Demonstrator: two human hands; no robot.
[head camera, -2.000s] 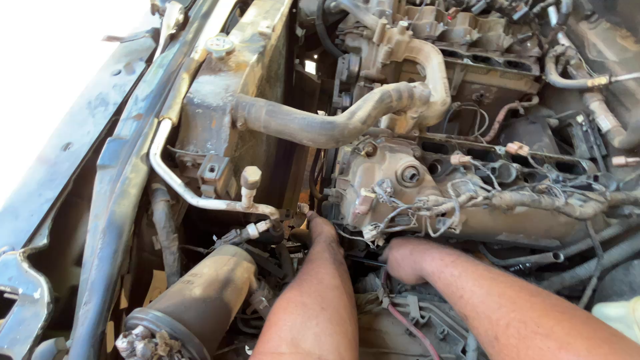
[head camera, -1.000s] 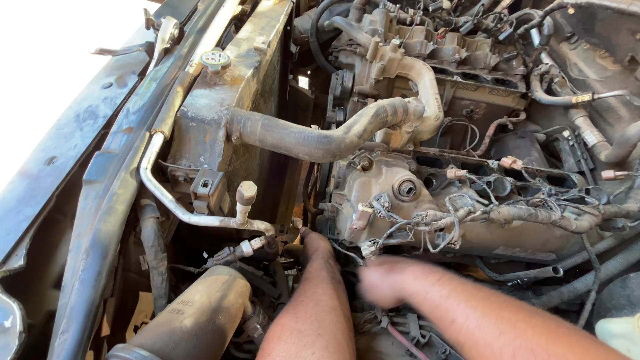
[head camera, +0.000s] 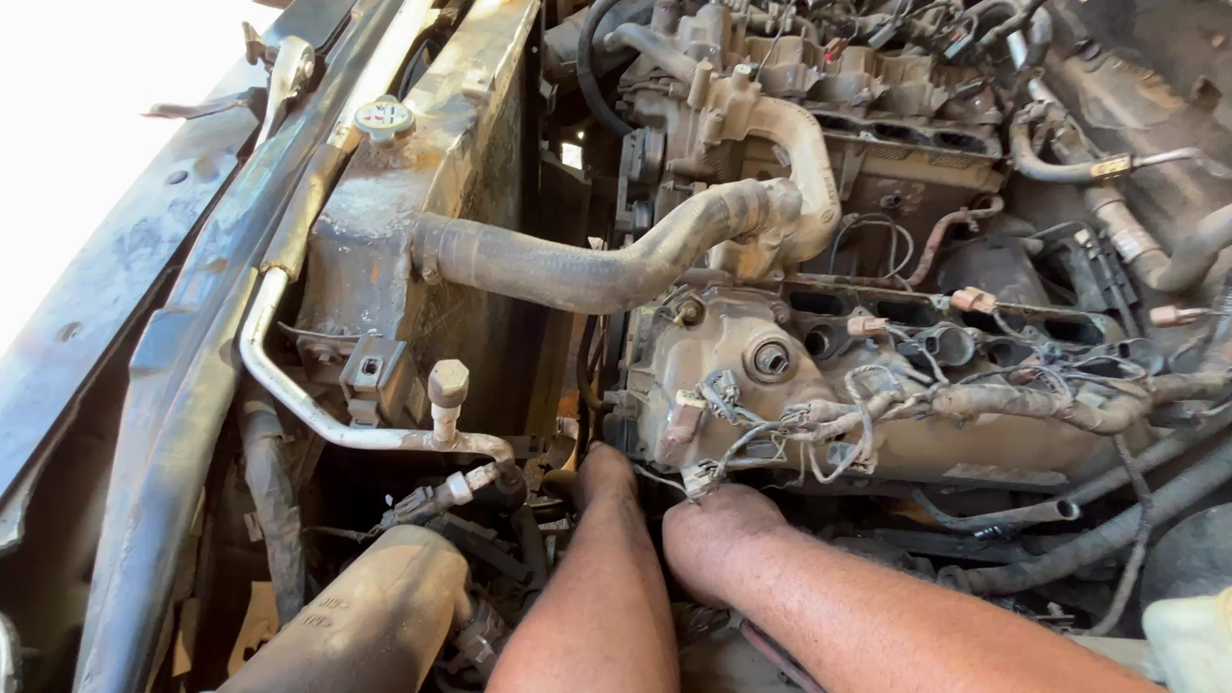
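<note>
My left hand (head camera: 604, 472) reaches down into the gap between the radiator (head camera: 385, 221) and the front of the engine; its fingers are hidden below the engine's edge. Beside it on the right, my right hand (head camera: 724, 527) is bent at the wrist under the near cylinder head's front cover (head camera: 712, 337), close to a dusty wiring connector (head camera: 705, 475). Its fingers are out of sight too, so what either hand touches cannot be told. Above both hands a thick rubber radiator hose (head camera: 568, 274) runs to a metal coolant pipe (head camera: 818, 173).
A bent metal line (head camera: 318, 419) with a capped fitting (head camera: 448, 390) stands left of my forearms. Below it lies a dusty cylindrical housing (head camera: 366, 616). A loose wiring harness (head camera: 1011, 402) crosses the near cylinder head. A ratchet (head camera: 286, 82) rests on the front body panel.
My right hand has moved up from lower beside the engine to near the wiring connector. My left hand stays down in the gap.
</note>
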